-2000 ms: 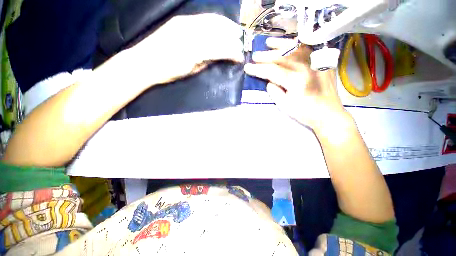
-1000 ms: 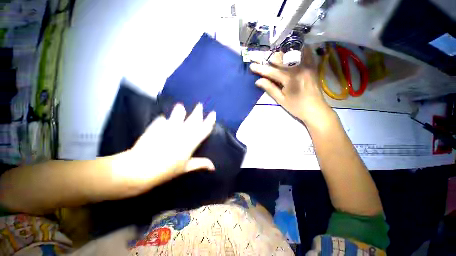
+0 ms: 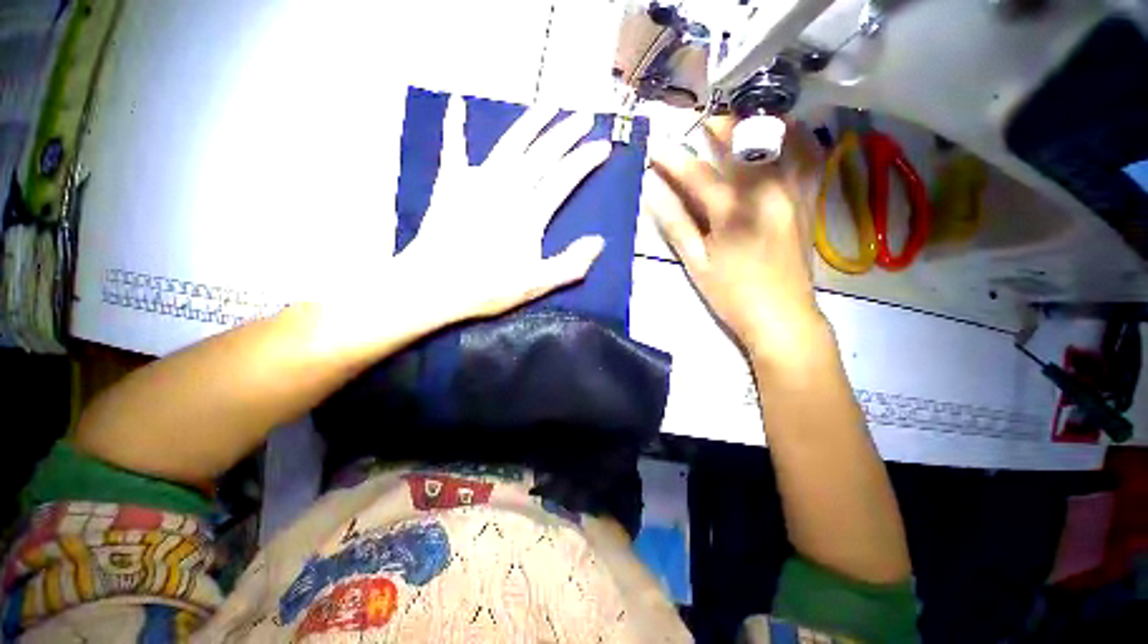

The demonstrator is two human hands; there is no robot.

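A navy cloth piece (image 3: 594,264) lies flat on the white table with its right edge at the presser foot (image 3: 623,126). A black shiny leather-like panel (image 3: 560,377) adjoins its lower side and hangs over the table's front edge toward my lap. My left hand (image 3: 497,227) lies flat on the navy cloth, fingers spread, pressing it down. My right hand (image 3: 743,227) is just right of the presser foot, with its fingertips by the cloth's right edge. Some of its fingers are partly hidden behind the machine head (image 3: 818,50), so its hold is unclear.
Scissors with yellow and red handle loops (image 3: 899,201) lie right of my right hand. A dark green-handled screwdriver (image 3: 1085,400) lies by a red tray (image 3: 1074,415) at the right table end. Printed ruler markings (image 3: 176,296) run along the table's front edge.
The navy cloth has turned and straightened, and its edge is now at the foot. My left hand has moved up from the black panel onto the navy cloth. My right hand stays beside the machine.
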